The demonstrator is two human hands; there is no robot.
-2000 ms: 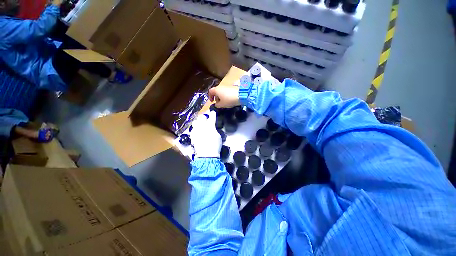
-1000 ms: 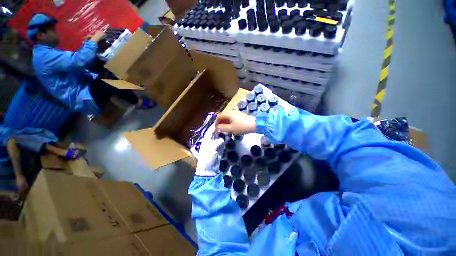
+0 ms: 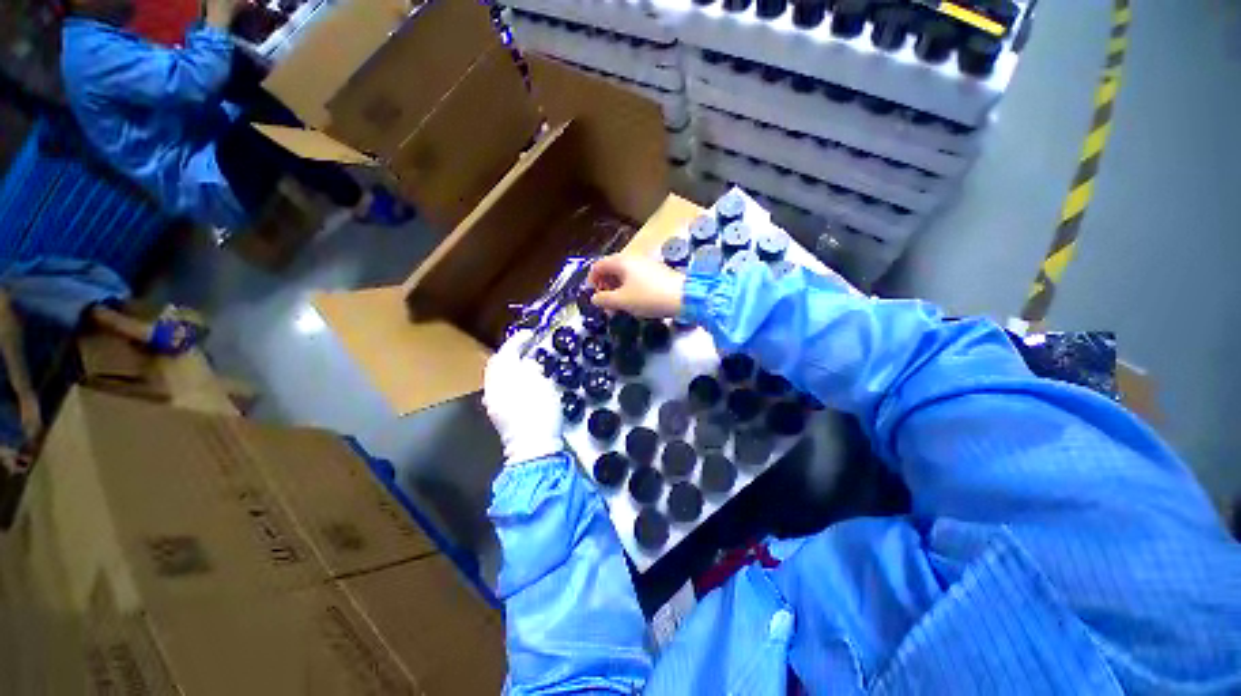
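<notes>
The white foam packing tray (image 3: pixel 619 524) lies tilted in front of me, against the open carton (image 3: pixel 470 252). Its pockets hold many black cylindrical parts (image 3: pixel 678 457); those near its left edge look glossy, the others matte. My gloved left hand (image 3: pixel 521 397) is at the tray's left edge; whether it holds the edge or a part is hidden. My bare right hand (image 3: pixel 637 287) is above the tray's upper left side, fingers bent together; whether a part is between its fingertips cannot be told. Shiny film (image 3: pixel 555 297) shows inside the carton.
Stacked foam trays (image 3: pixel 830 123) stand behind, with a yellow stick (image 3: pixel 973 18) on top. Closed cartons (image 3: pixel 259 530) are at lower left. A dark foil bag (image 3: pixel 1072 359) lies at right. A person in a blue smock (image 3: pixel 143 109) is at upper left; another person's arm is below.
My left hand has moved left to the tray's edge, uncovering glossy parts. My right hand stays over the upper left of the tray. The view has shifted.
</notes>
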